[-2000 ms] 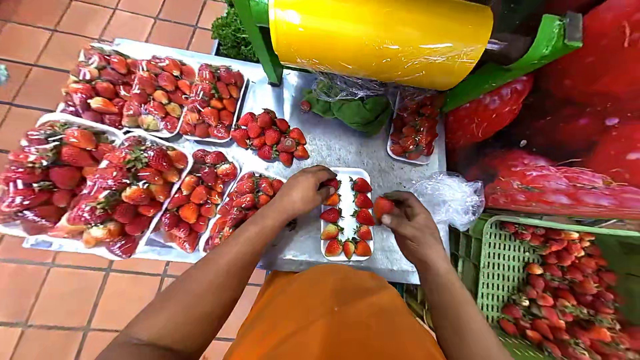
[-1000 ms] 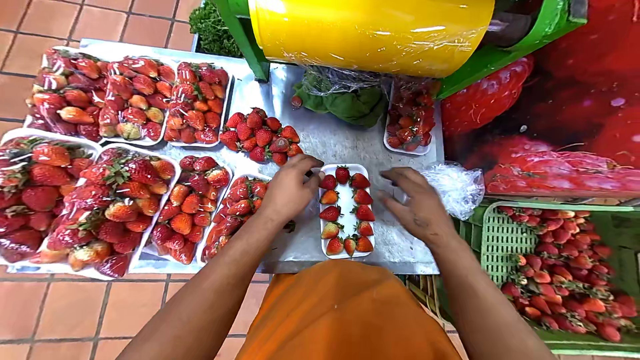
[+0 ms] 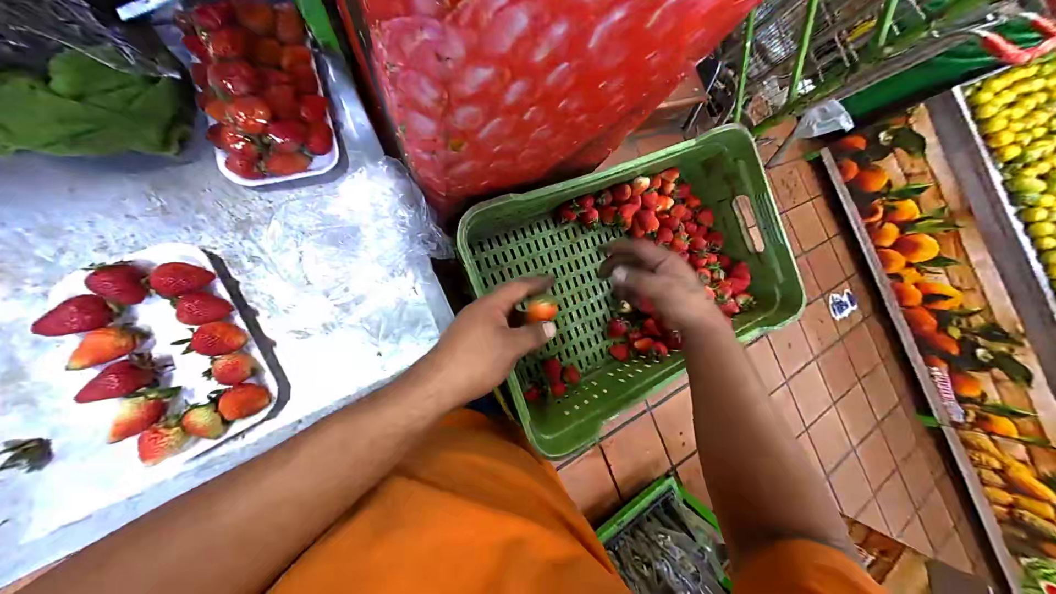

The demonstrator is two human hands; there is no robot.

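My left hand holds a small orange-red strawberry between thumb and fingers, over the left part of a green plastic crate. In the same crate my right hand reaches down among loose strawberries; its fingers are apart and partly blurred, and I see nothing held in them. On the metal table to the left lies a white foam tray with strawberries along its two sides and one end, bare in the middle.
A wrapped tray of strawberries and green leaves lie at the table's back. Crumpled clear plastic film sits by its right edge. A red printed panel stands behind the crate; shelves of oranges are at right.
The view has swung right, toward the crate. Both hands have moved from beside the foam tray to the green crate, and my left hand now holds a strawberry.
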